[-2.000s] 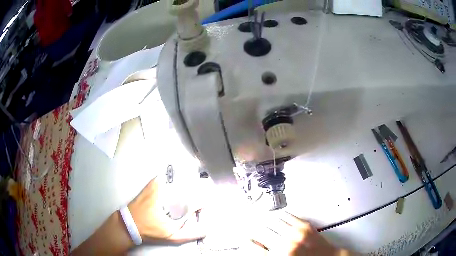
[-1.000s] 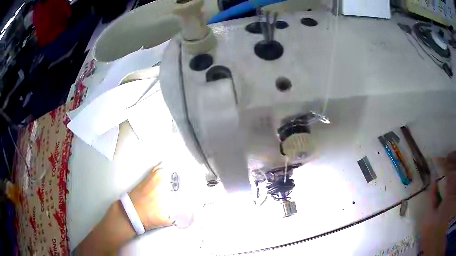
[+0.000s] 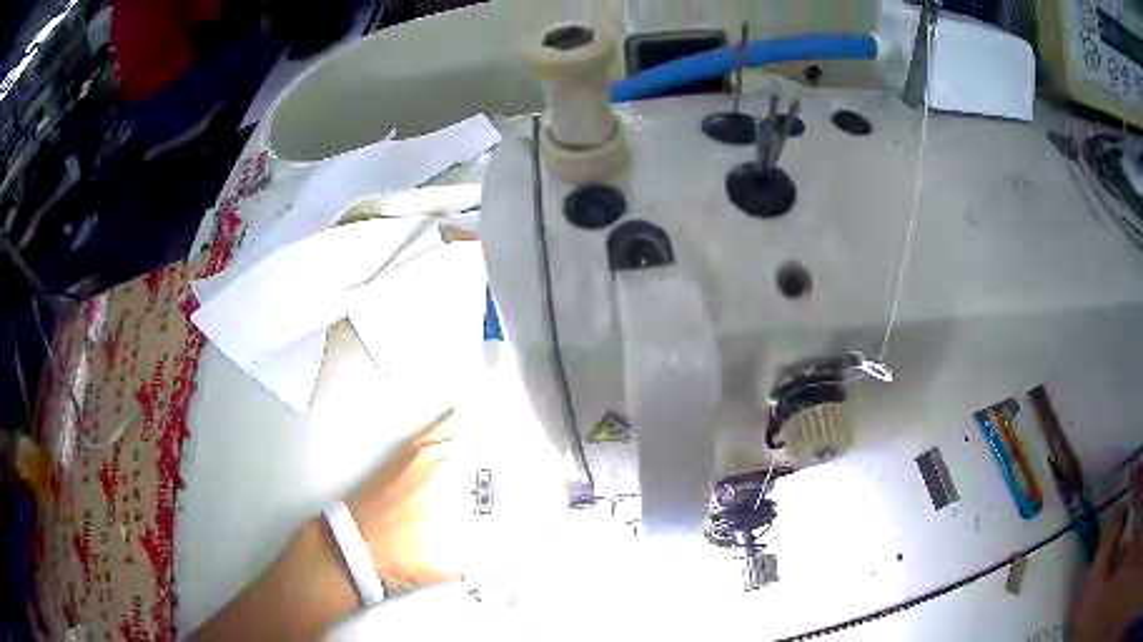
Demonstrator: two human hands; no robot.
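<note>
The sewing machine's presser foot and needle area is under a bright lamp. White glare hides any fabric there. My left hand, with a white band at the wrist, lies on the bed left of the needle; its fingertips are washed out, so I cannot tell if it holds anything. My right hand is cut off by the right edge, close to the blue end of a long dark tool; its grip is not clear. Blue and orange snips lie left of that tool.
White fabric pieces lie left of the machine head. A small grey metal plate lies right of the needle. A tan board with red print is at far left. A blue tube runs behind the head.
My right hand has moved from beside the needle to the right edge. My left hand stays on the bed left of the needle. The camera view has shifted, so the machine appears further right and lower.
</note>
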